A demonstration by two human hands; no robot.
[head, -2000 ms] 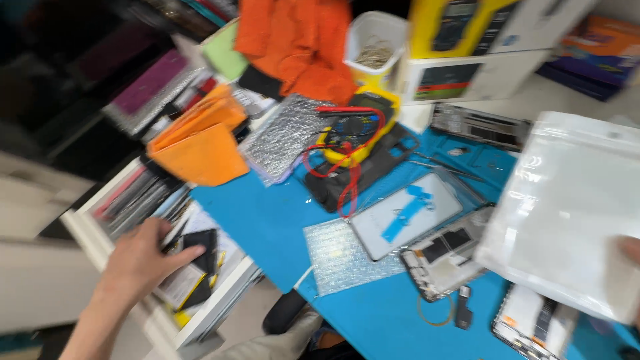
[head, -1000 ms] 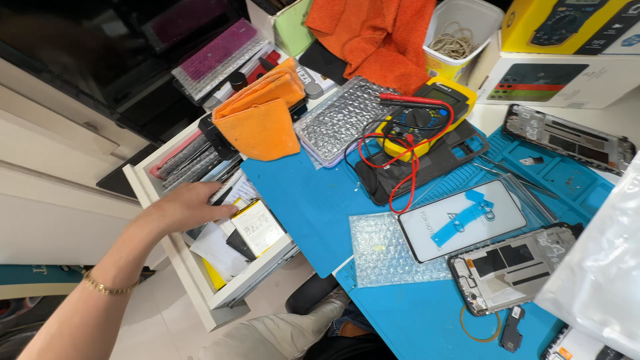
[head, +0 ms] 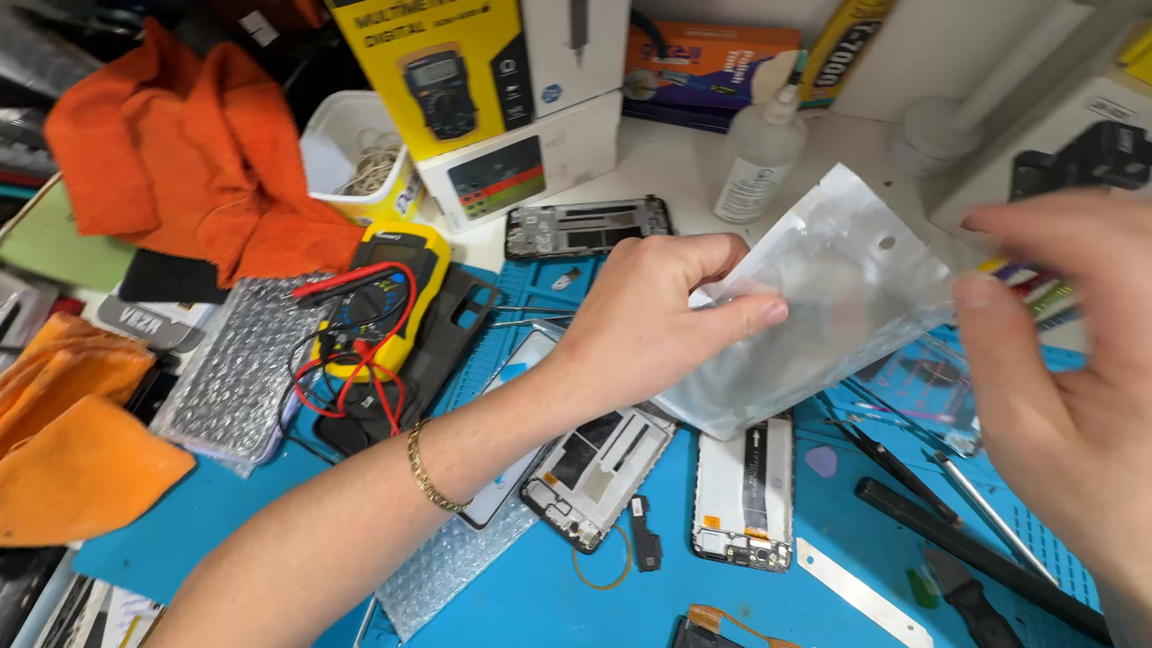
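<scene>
My left hand (head: 670,310) pinches a clear-and-white plastic pouch (head: 810,315) between thumb and fingers, above the blue mat. My right hand (head: 1053,360) is raised at the pouch's right, blurred, fingers apart, with nothing seen in it. Beneath the pouch lie a phone frame with its battery (head: 751,504) and another opened phone frame (head: 598,468). A phone screen (head: 504,481) is partly hidden under my left forearm, on bubble wrap (head: 459,567). A small black phone part (head: 644,535) lies beside a thin ring band (head: 601,583).
A yellow multimeter (head: 382,301) with tangled leads stands left, near orange cloths (head: 198,162). Behind are a tub of rubber bands (head: 355,157), boxes (head: 450,81) and a clear bottle (head: 760,157). Tweezers (head: 900,468), a knife (head: 972,598) and a metal strip (head: 859,594) lie right.
My left hand has moved from the open drawer at the left to the pouch, which it now grips. My right hand has come into sight at the right. The view has swung right.
</scene>
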